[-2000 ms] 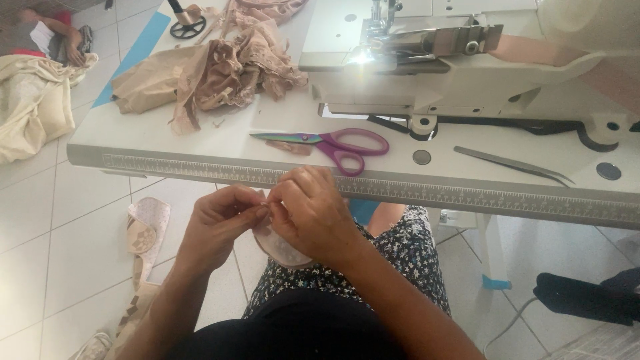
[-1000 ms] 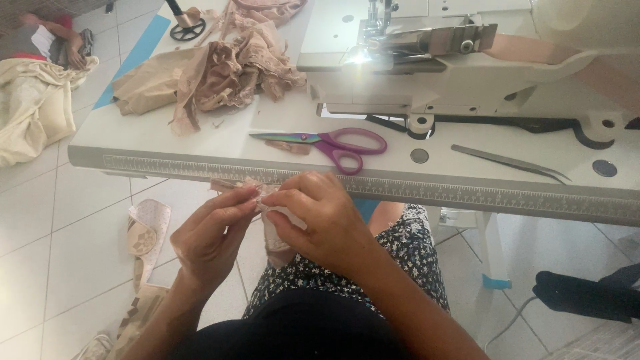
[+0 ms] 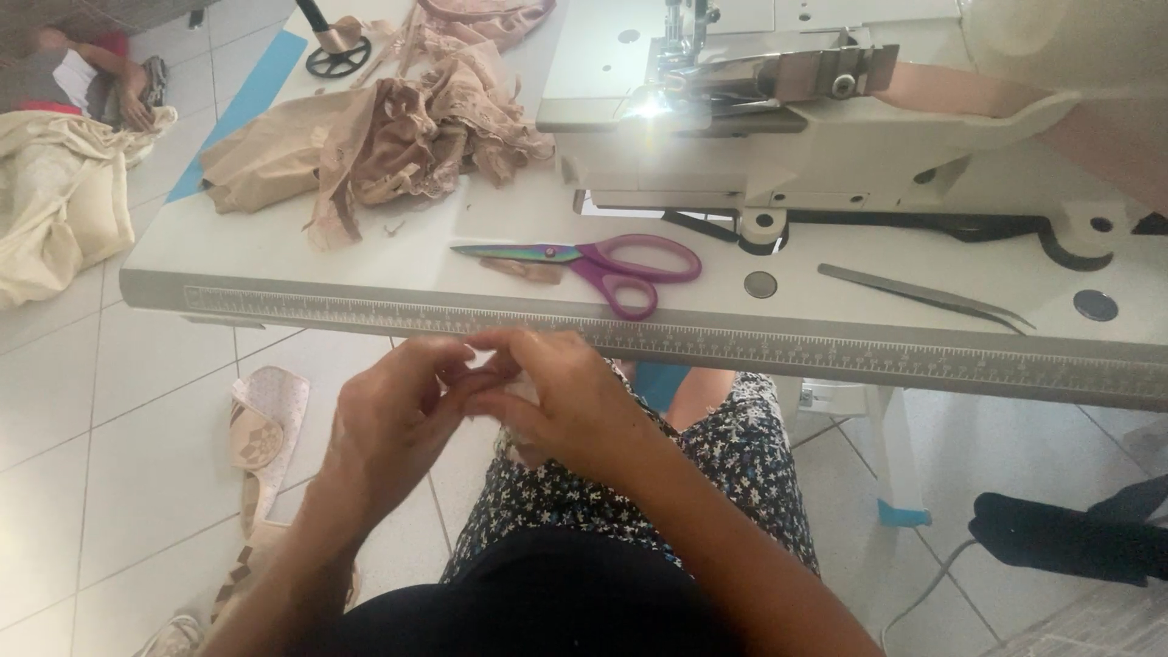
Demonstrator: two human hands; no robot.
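Note:
My left hand (image 3: 392, 411) and my right hand (image 3: 557, 392) meet over my lap, just below the front edge of the sewing table. Between their fingertips they pinch a small piece of pinkish-beige fabric (image 3: 479, 376), mostly covered by the fingers; a pale part of it shows under my right hand. Scissors with purple handles (image 3: 639, 265) lie on the table beyond my hands, their blades over a beige scrap (image 3: 525, 270). Metal tweezers (image 3: 922, 294) lie to the right. Crumpled beige and brown lace-trimmed fabric (image 3: 401, 146) is heaped at the back left.
An industrial sewing machine (image 3: 803, 155) with its lamp lit fills the back right. A measuring scale (image 3: 511, 321) runs along the table's edge. Patterned fabric (image 3: 269, 438) lies at the lower left. Another person's hand (image 3: 137, 111) rests by cream cloth (image 3: 64, 201) at the far left.
The fabric between my hands was spread more visibly a second ago, with an edge jutting up at the table; now my fingers cover most of it. The scissors and tweezers have stayed put.

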